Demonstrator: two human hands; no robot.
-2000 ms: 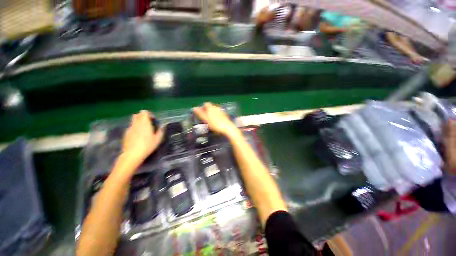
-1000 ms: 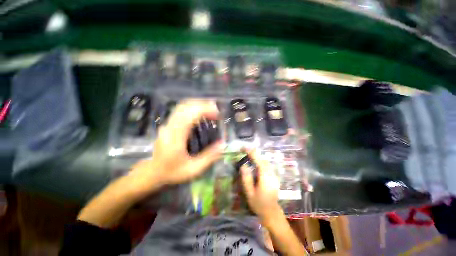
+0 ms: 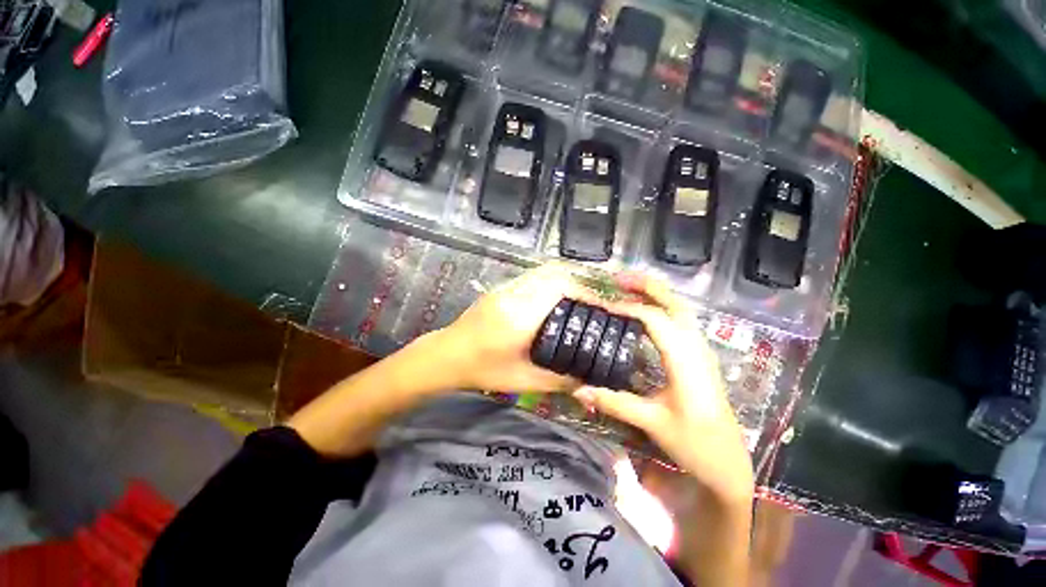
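Note:
Several black bar phones (image 3: pixel 588 342) are held side by side as one block above the mat, their narrow keyed ends up. My left hand (image 3: pixel 510 333) grips the block from the left. My right hand (image 3: pixel 677 384) holds it from the right, thumb below and fingers above. Behind my hands lies a clear blister tray (image 3: pixel 459 214). Its near row holds black phone backs (image 3: pixel 592 201) with pale rectangles. Its far row shows darker, blurred phone shapes.
A bagged grey stack (image 3: pixel 195 80) lies at the upper left beside a red marker (image 3: pixel 93 40). Stacked phones (image 3: pixel 1009 369) stand at the right, near a pale bundle. A cardboard box (image 3: pixel 184 327) is below the bench edge. The red-lettered mat (image 3: pixel 390 275) lies under the tray.
My two hands have come together on the phone block, which is now turned end up near my body. The near tray row now shows phones across it. The view has tilted down and rotated.

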